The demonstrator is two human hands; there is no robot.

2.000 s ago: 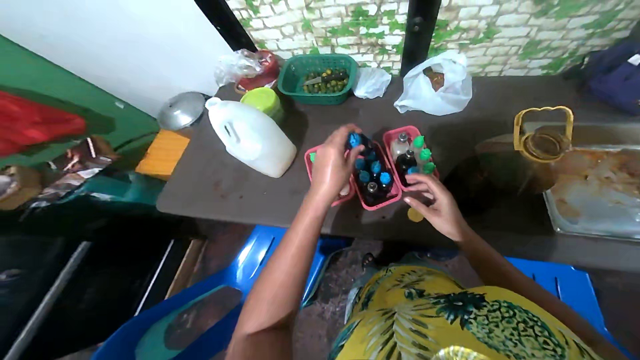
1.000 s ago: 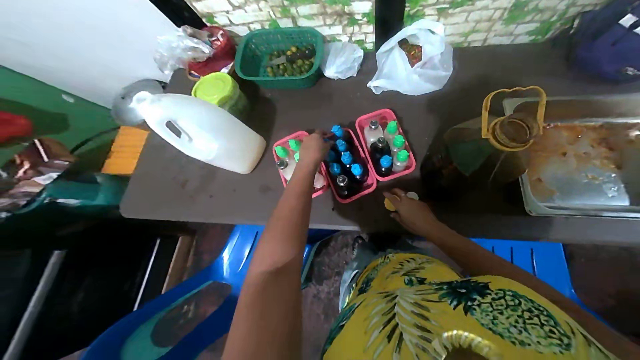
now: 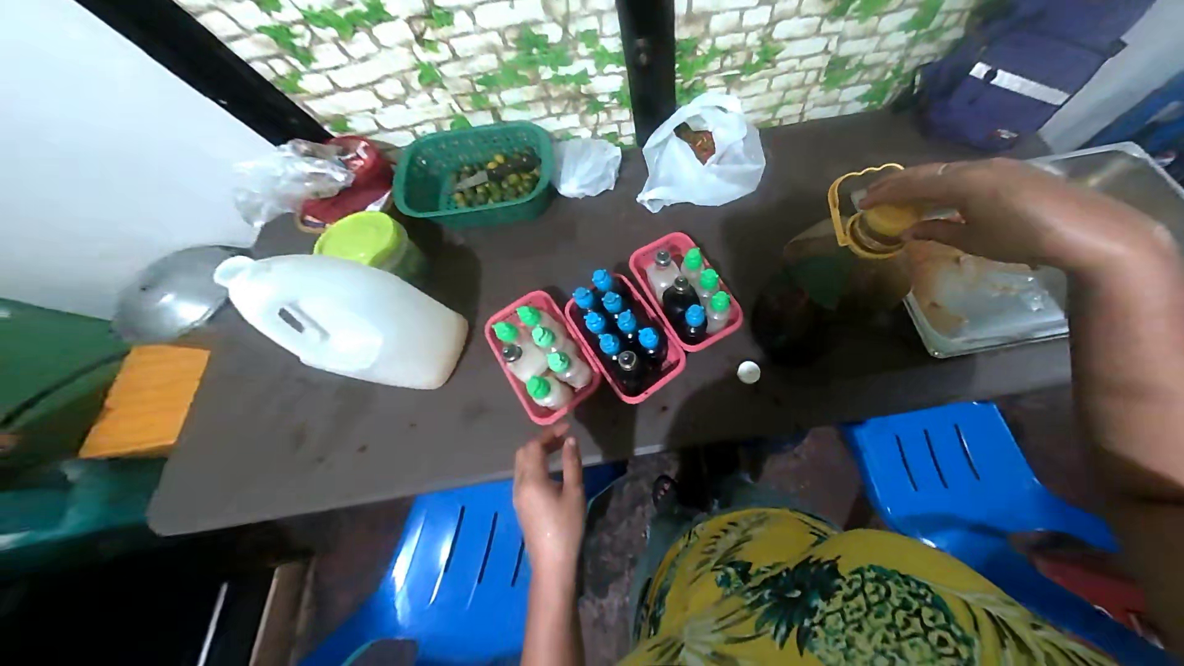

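My right hand grips a yellow cap at the mouth of a large clear jar with a yellow handle. My left hand is empty with fingers apart, just below the left pink basket. That basket holds small bottles, mostly green-capped. Beside it, the middle pink basket holds dark bottles, mostly blue-capped. The right pink basket has clear and dark bottles with mixed caps. A small white cap lies on the table, right of the baskets.
Left on the table are a white plastic jug and a lime-lidded container. Behind stand a green basket of small green fruits and a white plastic bag. A metal tray is right; blue chairs stand in front.
My right hand has moved from the table's front edge to the jar's mouth, with the yellow cap. My left hand has drawn back from the bottles towards me.
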